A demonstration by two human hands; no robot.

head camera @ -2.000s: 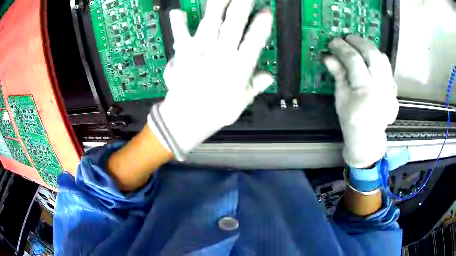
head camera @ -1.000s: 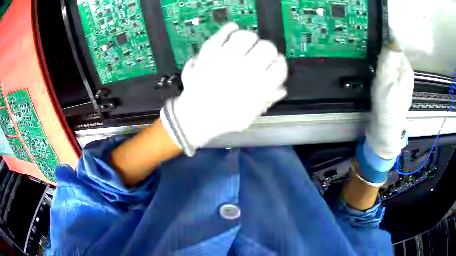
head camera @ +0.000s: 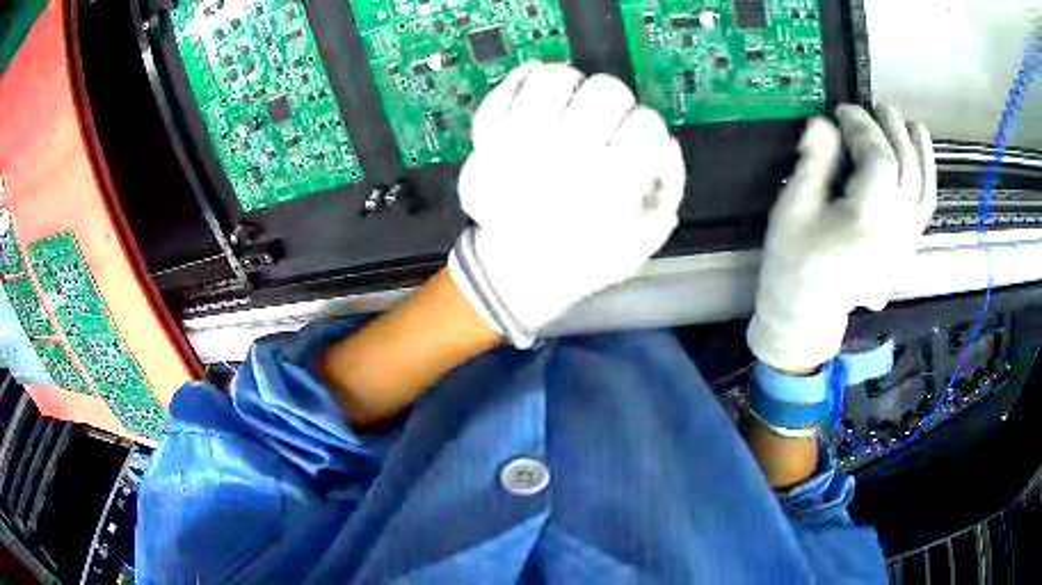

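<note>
Three green circuit boards sit in pockets of the black carrier fixture: a left board, a middle board and a right board. My left hand, in a white glove, has its fingers curled over the fixture's near edge and covers the middle board's lower right corner. What lies under its fingers is hidden. My right hand, gloved with a light-blue wrist strap, is at the fixture's near right corner, its thumb and fingers apart. Nothing shows in it.
More circuit boards lie on a red mat at the left. A metal rail runs along the near side. A blue coiled cord hangs at the right above a black tray with a fixture.
The fixture has moved slightly left since two seconds ago, and its near clamps now show. My left hand has gone from spread to curled. My right hand has left the right board.
</note>
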